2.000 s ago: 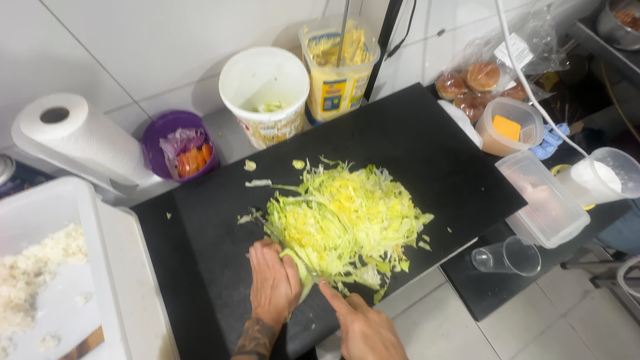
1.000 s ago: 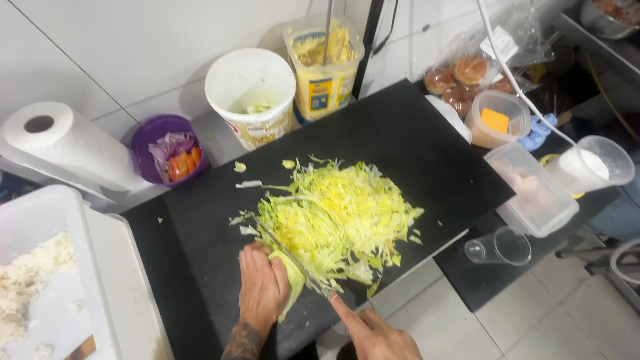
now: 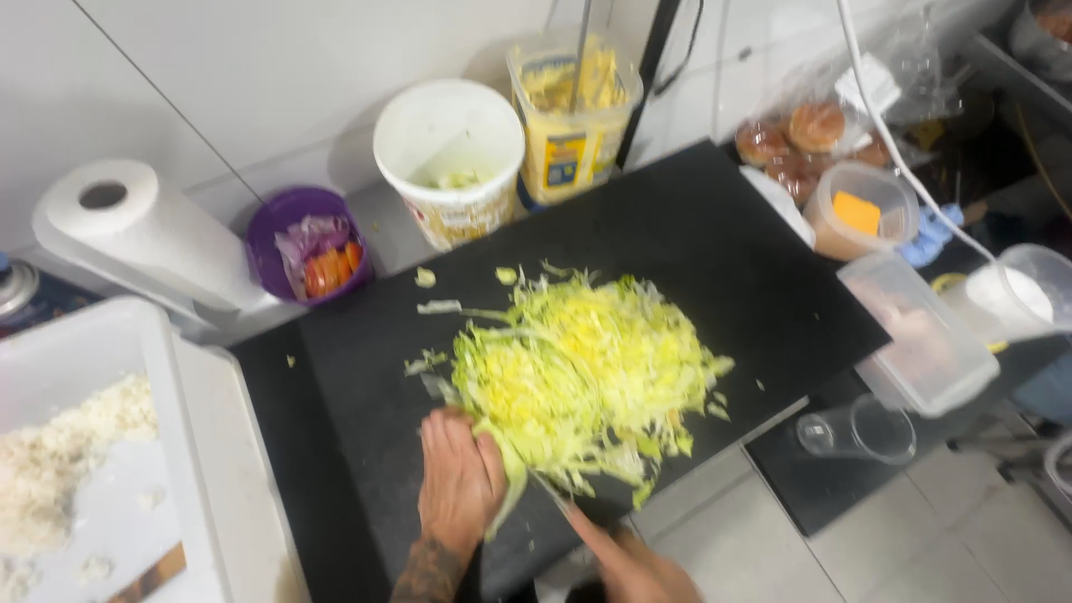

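A heap of shredded lettuce lies on the black cutting board. At its lower left edge, my left hand presses on a remaining lettuce piece, fingers curled over it. My right hand, blurred, grips a knife whose blade lies against the right side of that piece; the handle is hidden in the hand. Loose scraps of lettuce are scattered left of and above the heap.
Behind the board stand a purple bowl of onion and tomato, a white bucket and a tub. Left are a paper towel roll and a white bin of rice-like food. Right are a lidded container and a clear cup.
My left hand stays on the lettuce piece throughout. The knife and my right hand shift slightly around its right side. The heap looks much the same.
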